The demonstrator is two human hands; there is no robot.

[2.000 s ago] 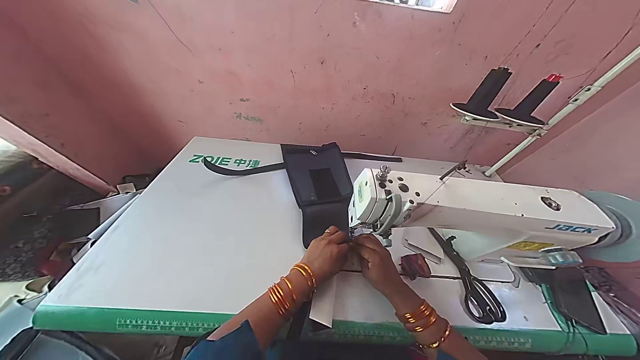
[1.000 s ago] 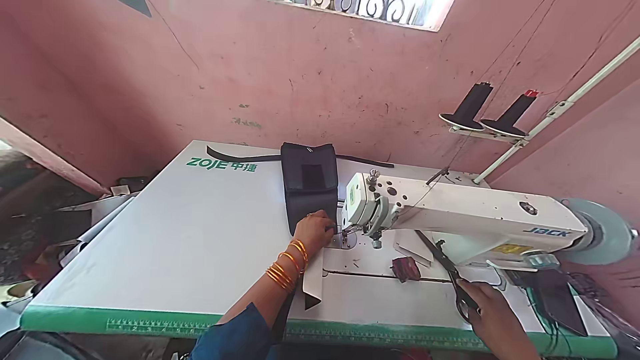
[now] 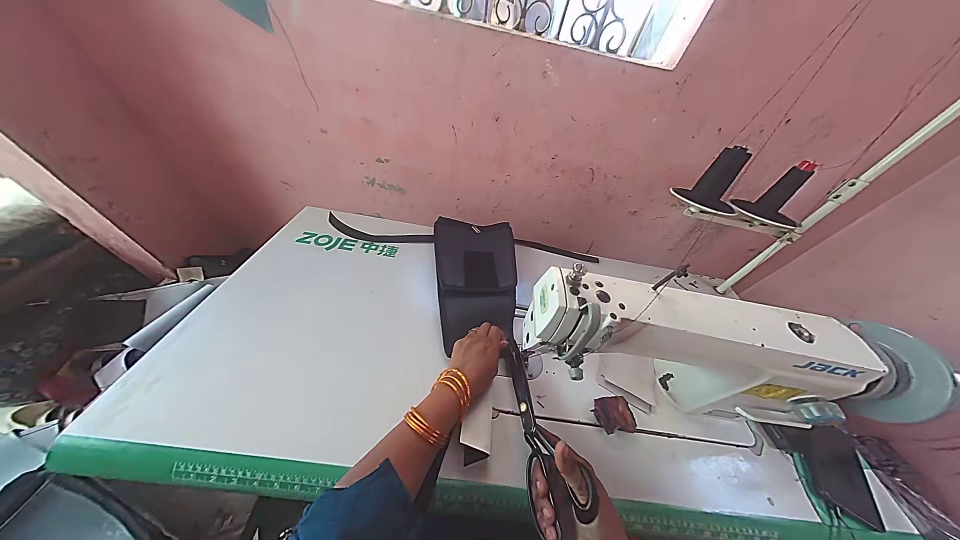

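A flat black fabric piece with a flap [image 3: 476,262] lies on the sewing table, left of the needle end of a white sewing machine [image 3: 705,322]. My left hand [image 3: 478,356] rests on its lower end, fingers near the right edge. My right hand [image 3: 574,487] has its fingers through the handles of black tailor's scissors [image 3: 525,405]. The blades point away from me, their tips close to my left fingertips and the fabric's edge. Whether the blades touch the fabric cannot be told. A white strip [image 3: 476,431] lies below my left hand, partly hidden by it.
A black strap [image 3: 390,238] runs behind the fabric piece. A crumpled dark red scrap [image 3: 614,415] lies under the machine arm, beside pale pieces [image 3: 626,379]. Dark material [image 3: 840,465] lies at the right. Two thread cones [image 3: 720,180] stand on a holder behind the machine.
My right hand left the fabric beside my left hand, took hold of the scissors lying at the right, and brought them left to the fabric's edge. The left hand has stayed by the fabric.
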